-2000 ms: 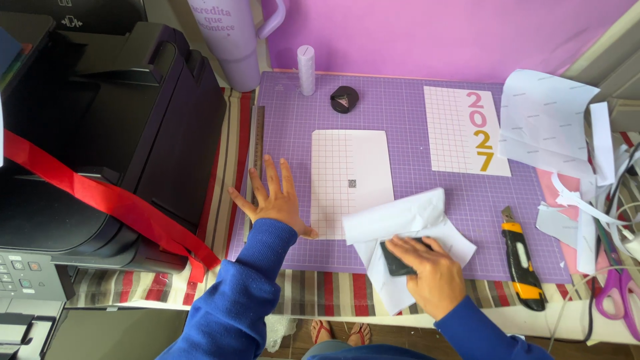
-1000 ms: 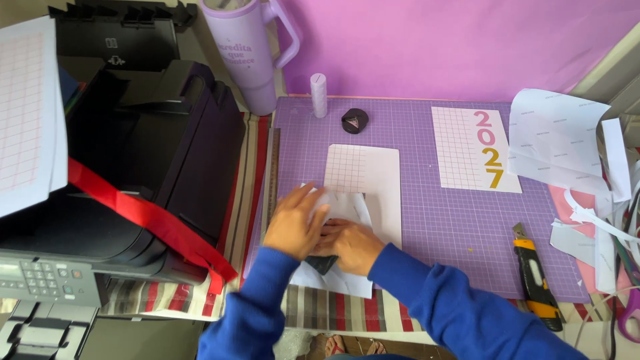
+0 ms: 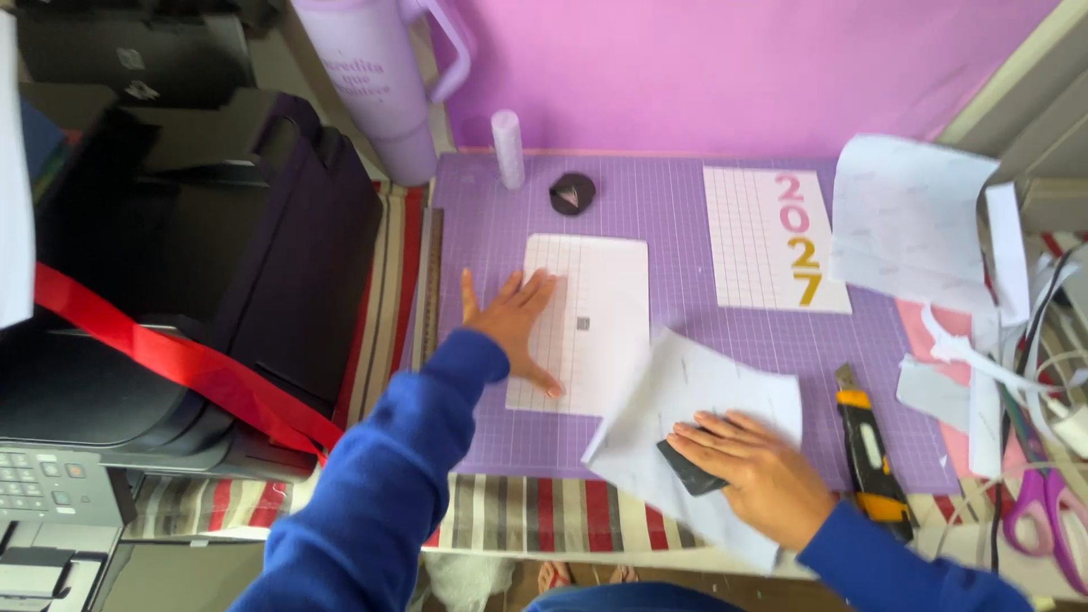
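My left hand [image 3: 514, 327] lies spread, fingers apart, over the left part of a white card with a printed grid [image 3: 612, 289], which bears a small grey square. To its right, my right hand [image 3: 748, 467] grips a dark flat tool [image 3: 693, 472], resting on a creased white sheet [image 3: 739, 382]. That sheet lies just right of the card and hangs over the front edge of the purple cutting mat [image 3: 671, 195]. A second gridded card with "2027" in pink and gold [image 3: 748, 246] lies at the back right. A black and yellow utility knife [image 3: 871, 455] is near the right edge.
A metal ruler [image 3: 431, 289] lies along the mat's left edge. Behind stand a purple tumbler [image 3: 374, 93], a lilac cylinder [image 3: 508, 149] and a round black object [image 3: 572, 194]. A black printer [image 3: 195, 238] with red ribbon [image 3: 170, 353] is left. Backing paper [image 3: 909, 221], cables and purple scissors [image 3: 1045, 510] are right.
Both hands were together over the sheet on the card. They have moved apart: my right hand, the dark tool and the sheet are now to the right, and the card is uncovered.
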